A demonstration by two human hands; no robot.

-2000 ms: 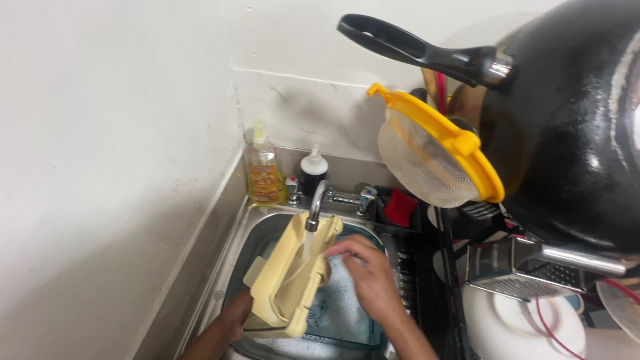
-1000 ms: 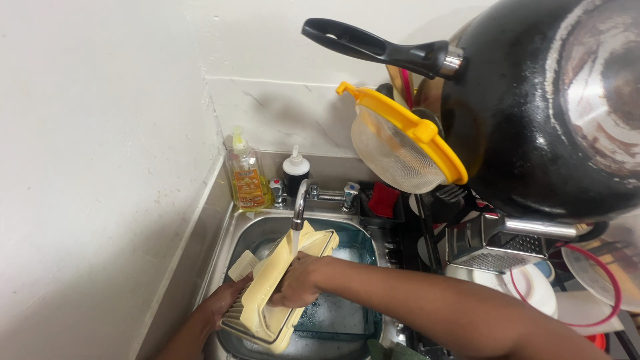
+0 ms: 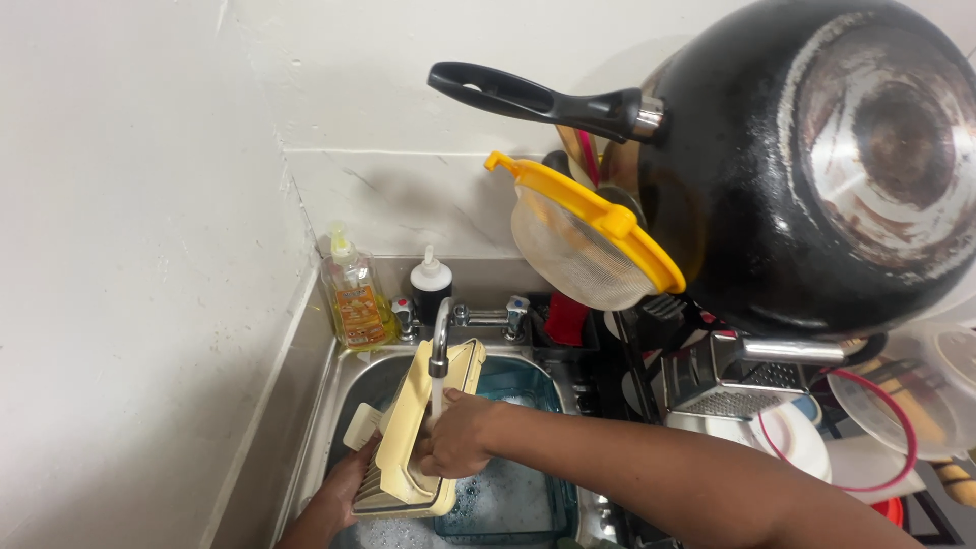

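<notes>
A cream plastic container with ribbed sides and a flap (image 3: 402, 438) is tilted over the metal sink (image 3: 358, 381). My left hand (image 3: 351, 476) grips its lower left side. Inside it, under the stream from the chrome faucet (image 3: 441, 335), is my right hand (image 3: 457, 438), its fingers bent against the inner wall; whether it holds anything is hidden. Below and to the right, a teal see-through basin (image 3: 511, 496) with sudsy water sits in the sink.
Behind the sink stand a yellow soap bottle (image 3: 358, 297) and a dark pump bottle (image 3: 431, 286). At right are a large black pan (image 3: 732, 168), a yellow-rimmed strainer (image 3: 587, 244), a metal box grater (image 3: 717, 381) and a red sponge (image 3: 566, 319). A wall borders the left.
My right hand has gone from the container's right edge into its inside, and the forearm now reaches across from the right. The container has turned in my left hand, showing its ribbed side.
</notes>
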